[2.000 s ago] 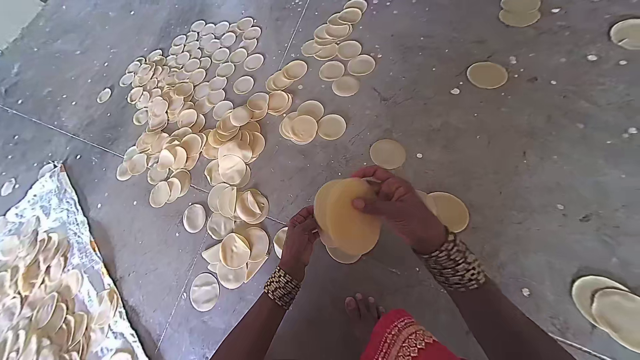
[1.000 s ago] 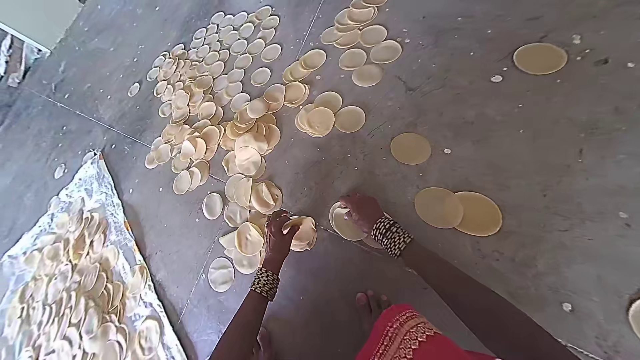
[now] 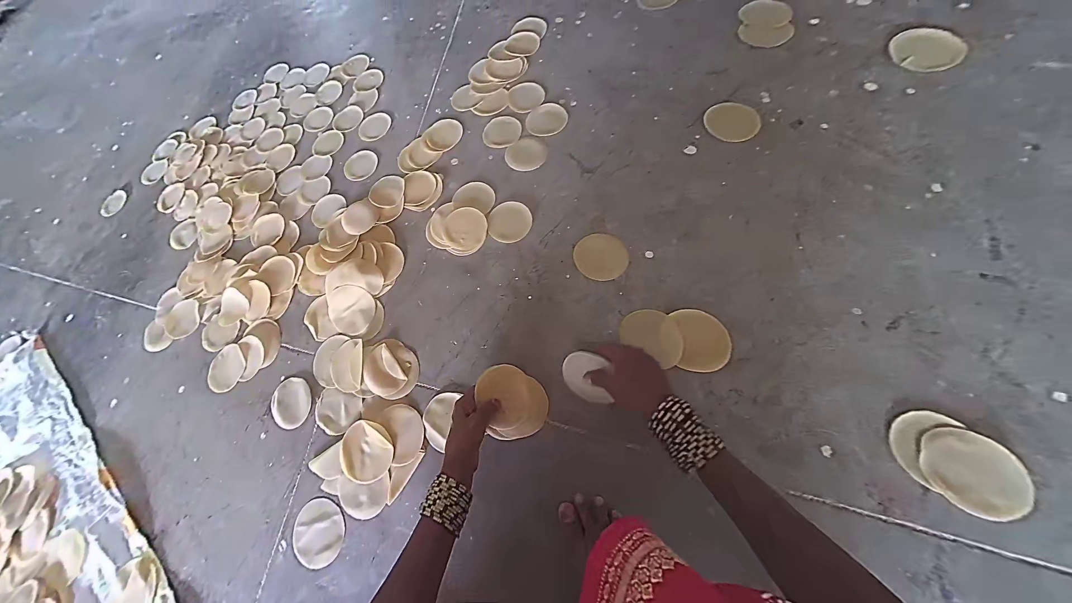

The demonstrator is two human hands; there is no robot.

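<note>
Thin round papad-like discs lie over a grey floor. My left hand point(image 3: 471, 427) pinches a few overlapping tan discs point(image 3: 517, 402) between thumb and fingers. To its right, my right hand point(image 3: 634, 378) has its fingers on a pale disc point(image 3: 584, 376); whether the disc is lifted off the floor I cannot tell. Two overlapping tan discs point(image 3: 702, 341) lie just beyond my right hand, and a single disc point(image 3: 600, 257) farther up. Left of my left hand is a loose cluster of discs, some folded, with a pale disc point(image 3: 319, 533) at its near end.
A large spread of discs point(image 3: 352, 310) covers the floor at upper left. A patterned sheet point(image 3: 63, 435) holding more discs is at lower left. Two overlapping discs point(image 3: 976, 473) lie at lower right. My bare foot point(image 3: 589, 512) and red patterned cloth point(image 3: 636, 561) show at the bottom.
Two seconds ago both hands were together on a few discs; now they are apart. Since one second ago, the discs in my left hand have come to lie flatter and face up.
</note>
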